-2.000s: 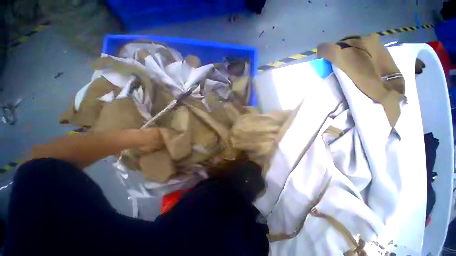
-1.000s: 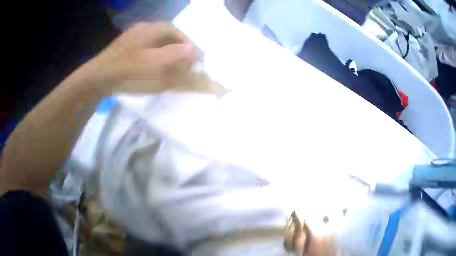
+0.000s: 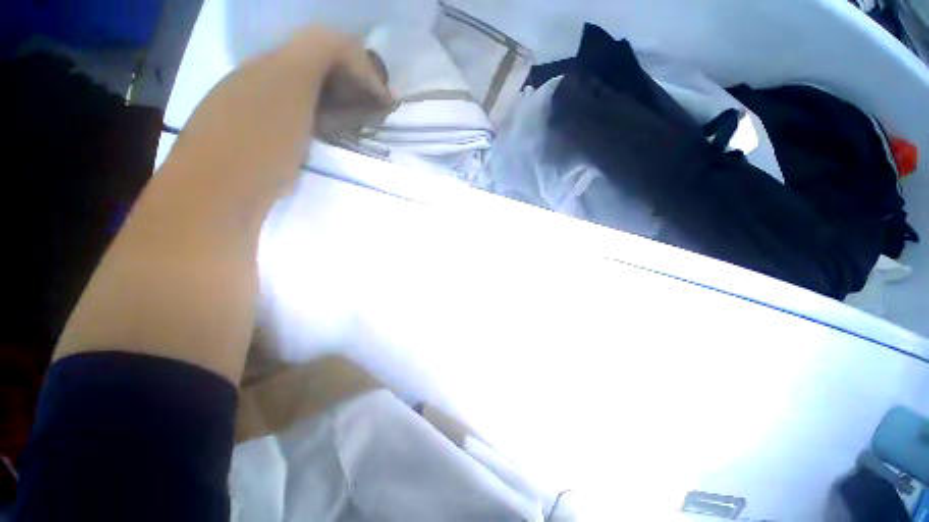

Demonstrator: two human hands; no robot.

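Note:
My left hand (image 3: 341, 87) reaches over the table's back edge into the white trough. Its fingers are at a folded white cloth bundle with tan bands (image 3: 433, 107); the fingertips are partly hidden, so the grip is unclear. White and khaki garment cloth (image 3: 392, 459) lies along the table's near edge at the bottom. The white machine table (image 3: 570, 336) glares brightly. My right hand is not in view.
Black cloth pieces (image 3: 693, 163) lie heaped in the white trough (image 3: 703, 36) behind the table, with a small red-orange thing (image 3: 903, 156) at its right. A blue-grey machine part (image 3: 907, 444) stands at the lower right.
The view has swung toward the trough. My left hand has moved from the garment cloth on the table to the folded bundle behind it. My right hand has left the picture.

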